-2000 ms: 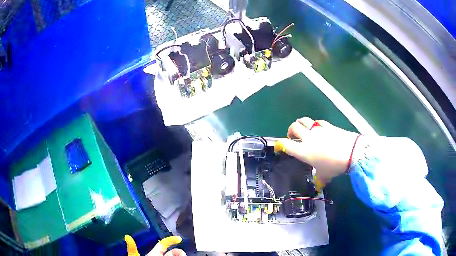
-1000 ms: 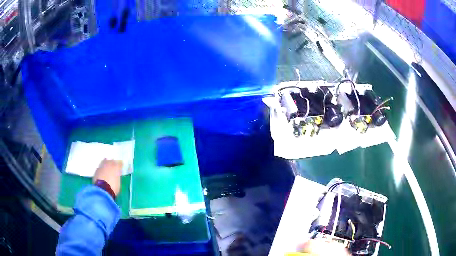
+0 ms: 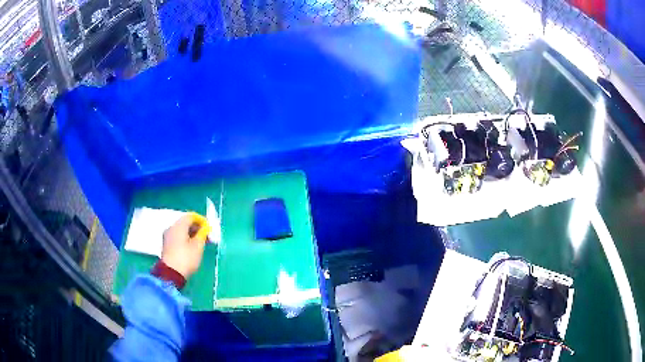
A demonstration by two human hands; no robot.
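Observation:
My left hand [image 3: 185, 244], with yellow finger cots, is over the white papers [image 3: 150, 230] on the green-topped box [image 3: 237, 283]. Its fingers are pinched at a raised piece of white paper [image 3: 212, 220]. Only a yellow-tipped part of my right hand [image 3: 394, 355] shows at the bottom edge, left of the open unit; what it does is hidden. The open unit [image 3: 527, 304], with black insides and loose wires, rests on a white sheet [image 3: 447, 293] at lower right.
A dark blue packet [image 3: 272, 218] lies right of the papers. Bright blue sheeting [image 3: 269, 99] stands behind the box. Two more open units [image 3: 467, 152] sit on white sheets on the green conveyor [image 3: 601, 283]. White scraps [image 3: 375, 304] lie in a dark bin between box and conveyor.
The view has swung left towards the box. My left hand has moved from the bottom edge to the papers, and a piece is now raised. My right hand has left the unit's top corner.

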